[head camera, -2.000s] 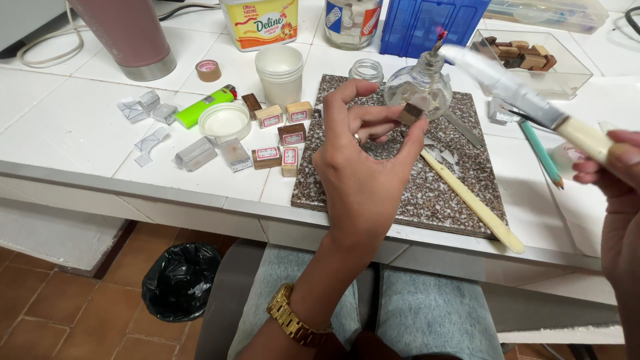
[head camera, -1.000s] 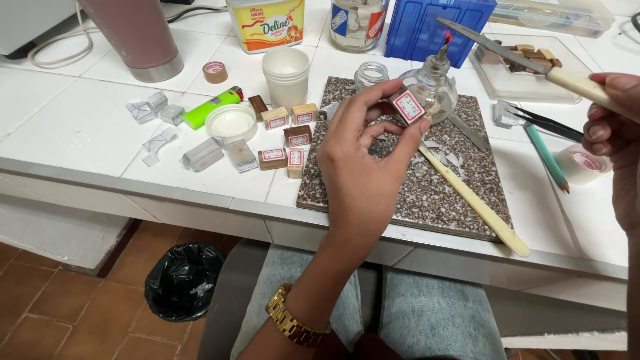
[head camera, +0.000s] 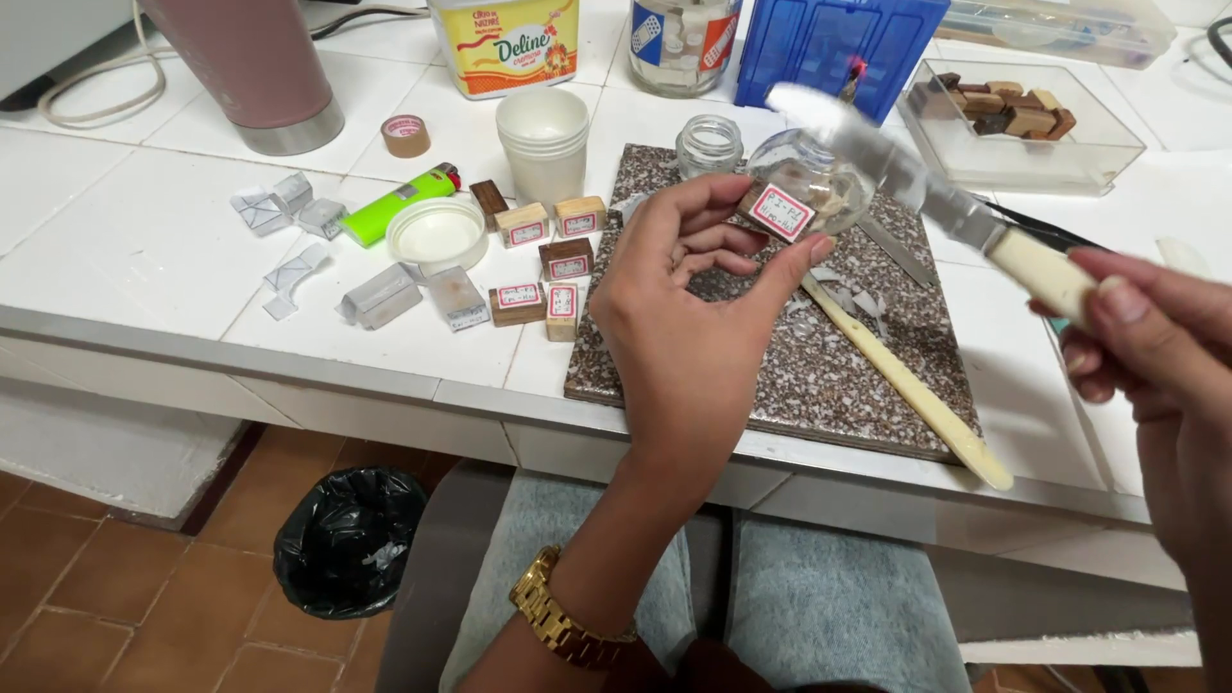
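Between the thumb and fingers of my left hand (head camera: 703, 289) is a small dark wooden block (head camera: 778, 212) with a red-bordered label bearing writing. My right hand (head camera: 1145, 337) grips the cream handle of a knife (head camera: 1044, 274); its metal blade, blurred, points up and left near the wick of a glass spirit lamp (head camera: 828, 178). The wick top glows pinkish. Under my left hand lies a speckled granite slab (head camera: 866, 414), with a cream-handled tool (head camera: 905, 385) and whitish flakes (head camera: 852, 294) on it. Several labelled wooden blocks (head camera: 565, 260) stand left of the slab.
A green lighter (head camera: 399, 204), a white lid (head camera: 436, 234), stacked plastic cups (head camera: 542, 144) and wrapped pieces (head camera: 382, 295) are at left. Behind are a small glass jar (head camera: 709, 147), a blue rack (head camera: 837, 48) and a clear box (head camera: 1039, 164) of blocks. Dark tweezers (head camera: 1039, 223) lie at right.
The block in my left hand has been turned, so its label now shows, unlike in the oldest frame. My right hand has moved the knife; its blade is lower than a second ago.
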